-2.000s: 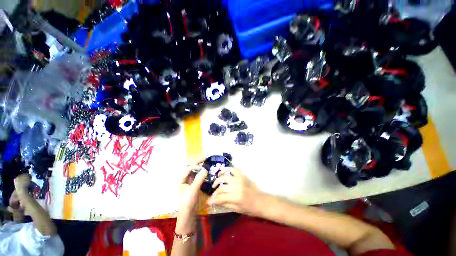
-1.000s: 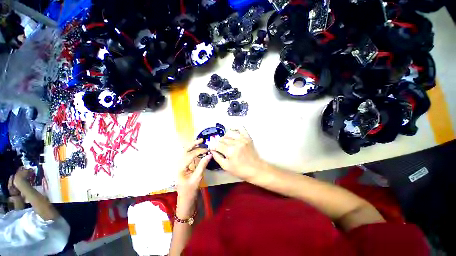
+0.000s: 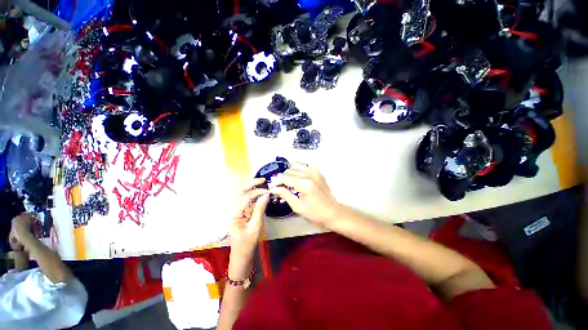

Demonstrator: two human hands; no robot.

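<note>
A round black camera housing (image 3: 281, 205) is at the bench's front edge, between my two hands. My left hand (image 3: 249, 209) holds its left side, with thumb and fingers near its middle. My right hand (image 3: 308, 193) is on its upper right side, with fingertips meeting the left ones over the centre. The fingers hide most of the housing's inside; a small pale part shows at the fingertips, too small to name. Several small dark camera modules (image 3: 306, 138) lie loose on the bench beyond my hands.
Black housings with white discs (image 3: 261, 67) are heaped at the back left. Units with shiny boards (image 3: 474, 149) are heaped at the right. Red leads (image 3: 147, 177) lie scattered at the left. Another person's hand (image 3: 22, 231) is at the far left. A blue bin (image 3: 316, 3) is behind.
The view has tilted down since the first frame, so the bench things sit higher. My right hand has moved over the housing's centre, and both hands' fingertips now meet there.
</note>
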